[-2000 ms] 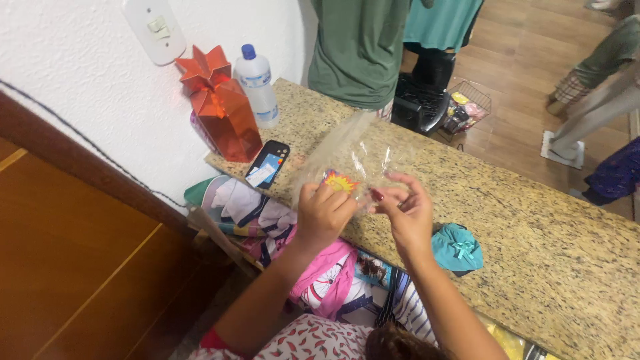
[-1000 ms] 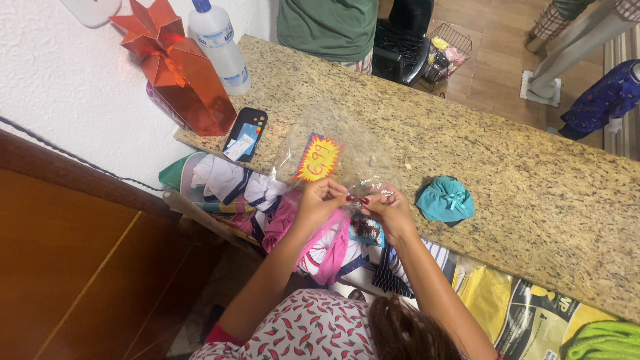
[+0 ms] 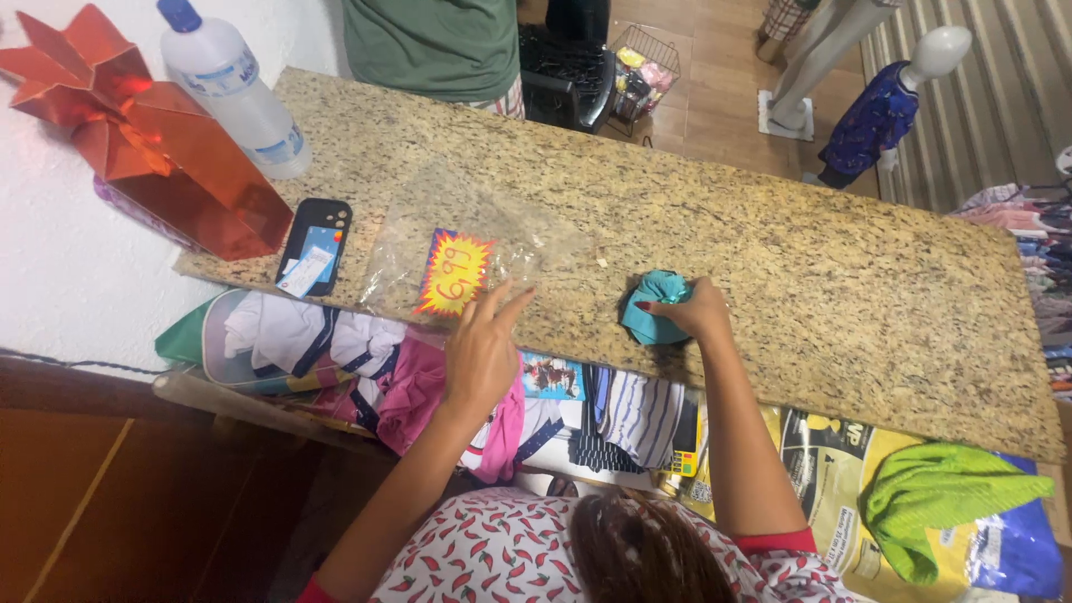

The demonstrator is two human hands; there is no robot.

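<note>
A clear plastic bag (image 3: 519, 226) lies flat on the granite counter (image 3: 804, 285), with a yellow and red starburst price tag (image 3: 456, 272) in or under it. My left hand (image 3: 484, 356) touches the bag's near edge beside the tag, fingers spread and holding nothing. To the right, my right hand (image 3: 699, 314) has its thumb and fingers closed on a folded teal cloth item (image 3: 657, 310) with a small bow. The item rests on the counter, and part of my fingers is hidden behind my hand.
At the left stand a red faceted gift box (image 3: 193, 167) and a plastic bottle (image 3: 239, 92); a dark phone (image 3: 316, 243) with cards lies nearby. Folded clothes (image 3: 419, 377) and a green cloth (image 3: 930, 494) fill the shelf under the near edge. A person in a green shirt (image 3: 435, 46) is across the counter.
Both hands have let go of the bag's opening. My right hand has moved right onto the teal item; my left hand stays at the bag. The view has shifted.
</note>
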